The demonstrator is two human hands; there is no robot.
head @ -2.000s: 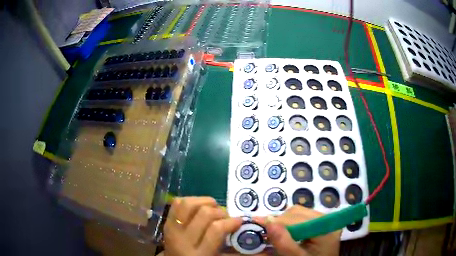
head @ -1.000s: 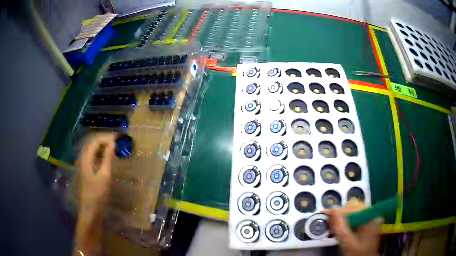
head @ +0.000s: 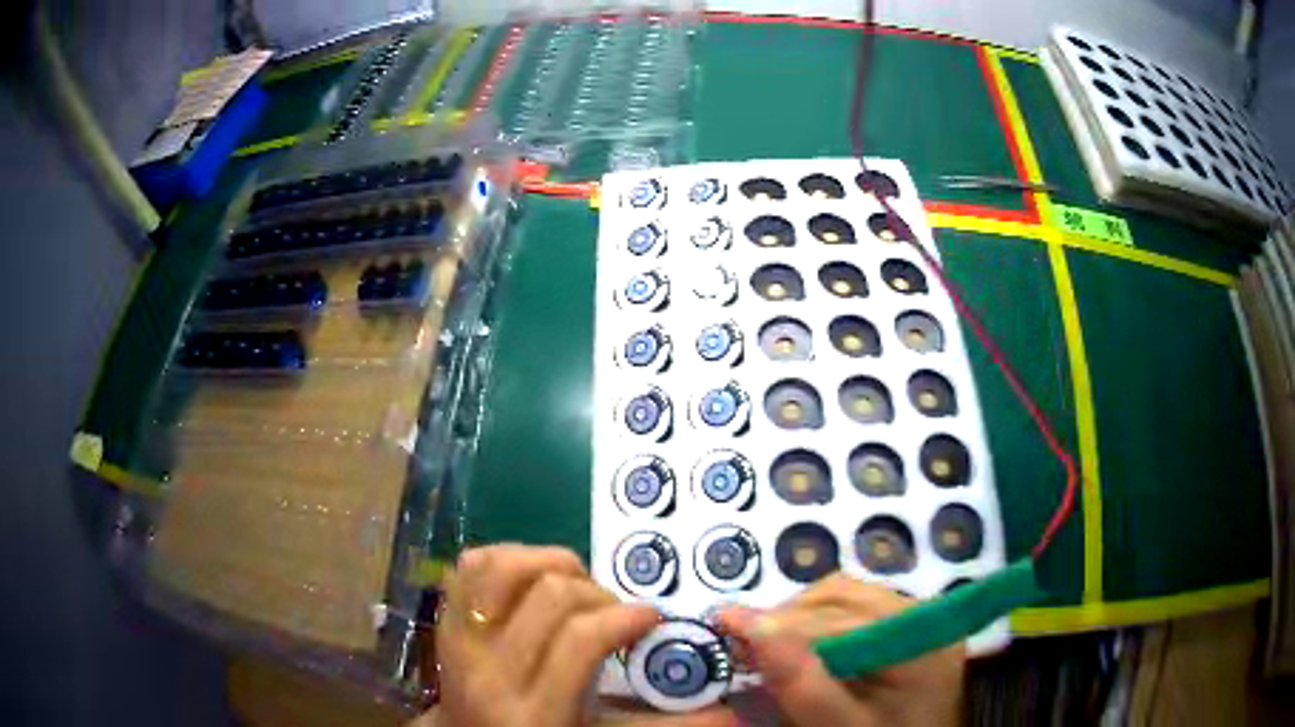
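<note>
A round speaker driver (head: 679,665), with pale rings and a blue-grey centre, is held between my two hands over the near edge of the white foam tray (head: 980,497). My left hand (head: 528,636) grips its left rim between thumb and fingers. My right hand (head: 838,656) touches its right rim and also holds the green pen (head: 930,619), whose dark red lead rises from its end. The pen's tip is hidden by my fingers. The tray's two left columns hold ringed units; the visible holes to their right are dark with tan centres.
At left, the clear blister tray (head: 284,469) holds dark units (head: 242,350) in rows. Rear blister trays (head: 568,85) lie behind. A blue bin (head: 206,142) is back left, stacked foam trays (head: 1172,121) back right, tweezers (head: 994,183) behind the tray.
My left hand has come back from the blister tray, where the lone dark unit is gone. My right hand has moved left from the foam tray's third column, and both hands now meet at one driver.
</note>
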